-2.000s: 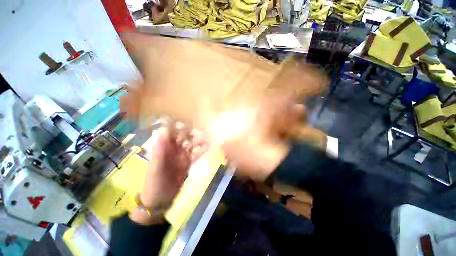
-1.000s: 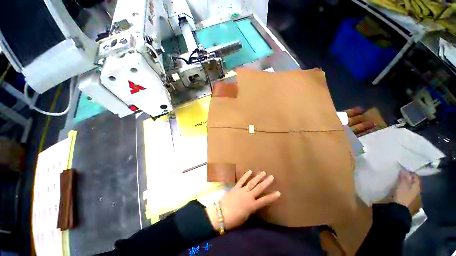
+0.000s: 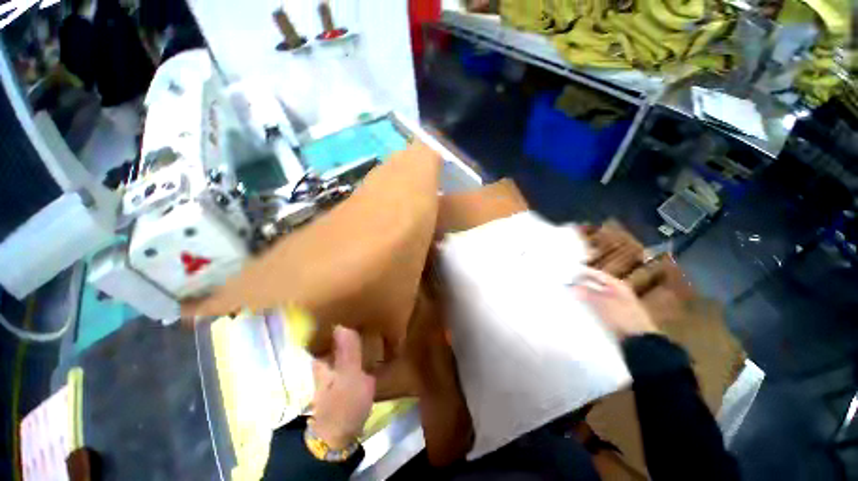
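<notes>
The large brown panel (image 3: 362, 258) is lifted and folded over in front of the machine head, part of it blurred. My left hand (image 3: 343, 390) grips its lower edge, thumb in front and fingers partly hidden. A white sheet (image 3: 536, 329) lies to the right of the lifted panel, over other brown material. My right hand (image 3: 616, 305) holds the white sheet near its upper right edge; the fingertips are blurred. Yellow-edged white template (image 3: 230, 376) shows partly under and left of the panel.
The white machine head (image 3: 183, 244) stands just left of the panel, with a teal bed (image 3: 353, 146) behind. Folded brown pieces (image 3: 691, 324) lie at right. A marked sheet (image 3: 47, 437) and dark brown strips (image 3: 83, 465) are at lower left.
The brown panel, flat before, is now lifted and folded, with my left hand gripping it. My right hand has moved left and up, and the white sheet has moved left with it.
</notes>
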